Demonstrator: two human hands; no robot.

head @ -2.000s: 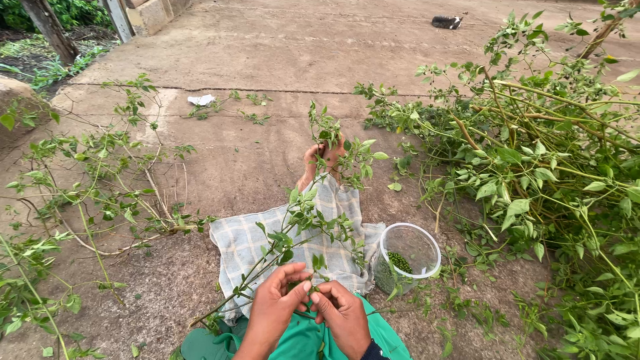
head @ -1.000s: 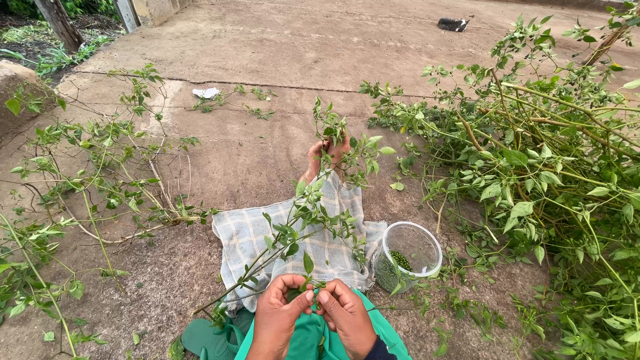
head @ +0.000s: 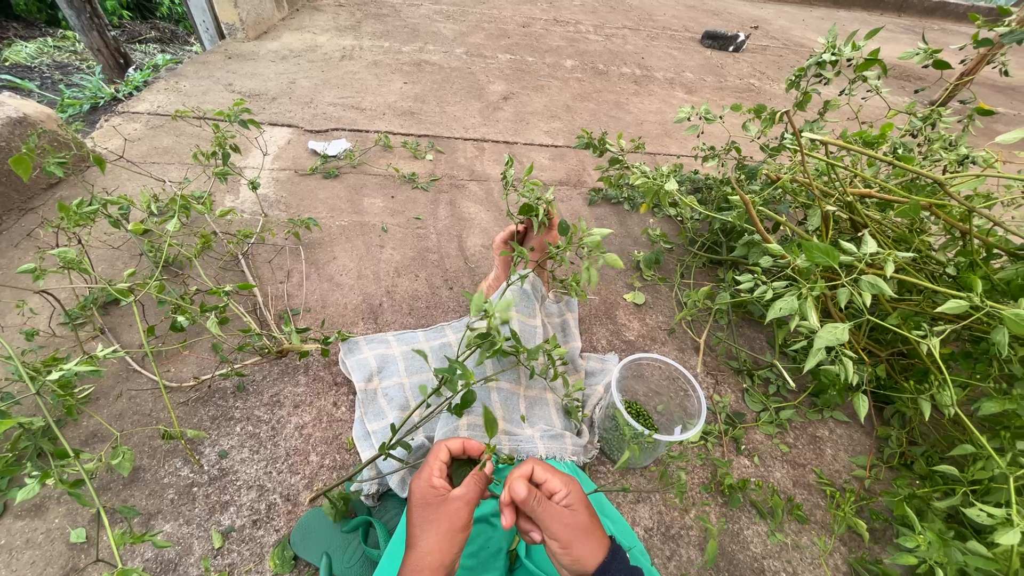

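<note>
My left hand (head: pixel 448 496) is closed on a leafy green sprig, thumb against fingers, over the green cloth on my lap. Just right of it, my right hand (head: pixel 552 512) has its fingers curled close to the sprig; whether it holds anything is hidden. A leafy cut branch (head: pixel 432 400) lies across my legs, over a checked cloth (head: pixel 384 360), and reaches up beside my bare feet (head: pixel 504 252). To the right of the cloth stands a clear plastic tub (head: pixel 694 428) with small green pods or berries (head: pixel 640 416) in the bottom.
A big heap of leafy branches (head: pixel 840 240) lies at the right, with more cut branches (head: pixel 240 296) at the left. Green sandals (head: pixel 332 540) are by my lap. Farther off on the concrete are a white scrap (head: pixel 330 147) and a dark object (head: pixel 724 40).
My right hand has moved slightly away from my left; the fingertips of both met one second ago. The tub and the branch heap have not moved.
</note>
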